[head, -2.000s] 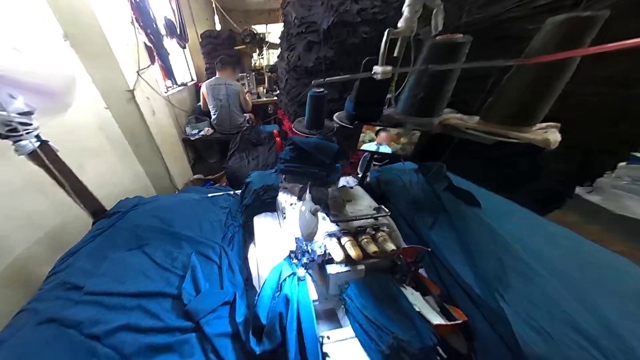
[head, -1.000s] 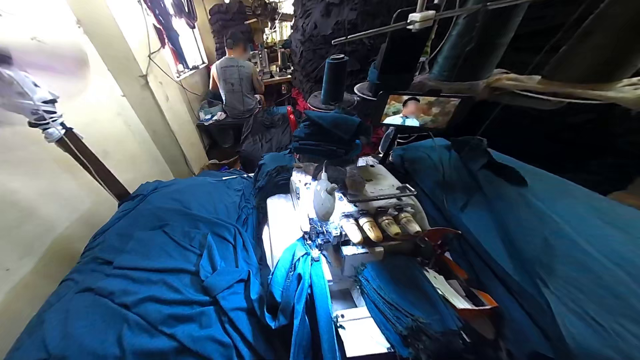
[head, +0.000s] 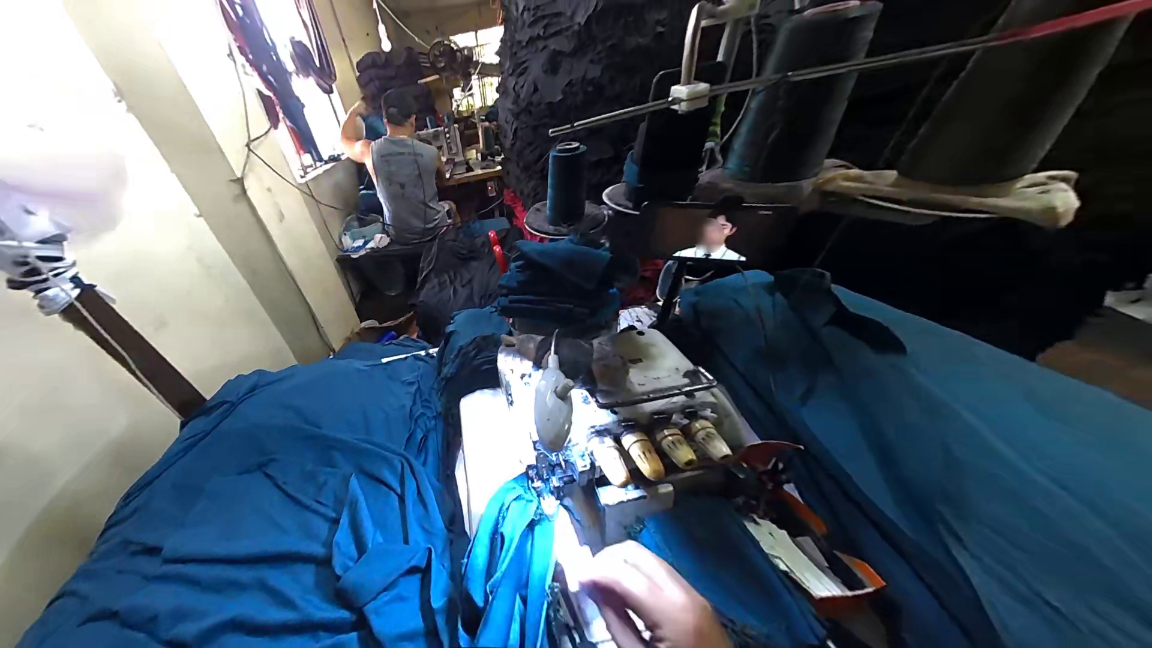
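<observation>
My right hand [head: 657, 594] is at the bottom centre, fingers curled over the near edge of an overlock sewing machine [head: 652, 364]; whether it grips anything cannot be told. Just left of it, a strip of blue fabric [head: 510, 558] hangs from under the presser foot, brightly lit by a lamp [head: 553, 409]. To the hand's right lies a stack of dark blue fabric pieces [head: 720, 549]. Yellowish tension knobs [head: 643, 453] stand in a row on the machine. My left hand is out of view.
Blue cloth is heaped at left [head: 270, 522] and right [head: 972, 405]. Folded fabric [head: 562, 283] sits behind the machine, near thread cones [head: 801, 99] and a phone-like screen [head: 711, 238]. An orange-edged box [head: 846, 585] stands at right. Another person [head: 405, 180] sits farther back.
My right hand has come into view at the bottom centre. The person at the back now has an arm raised.
</observation>
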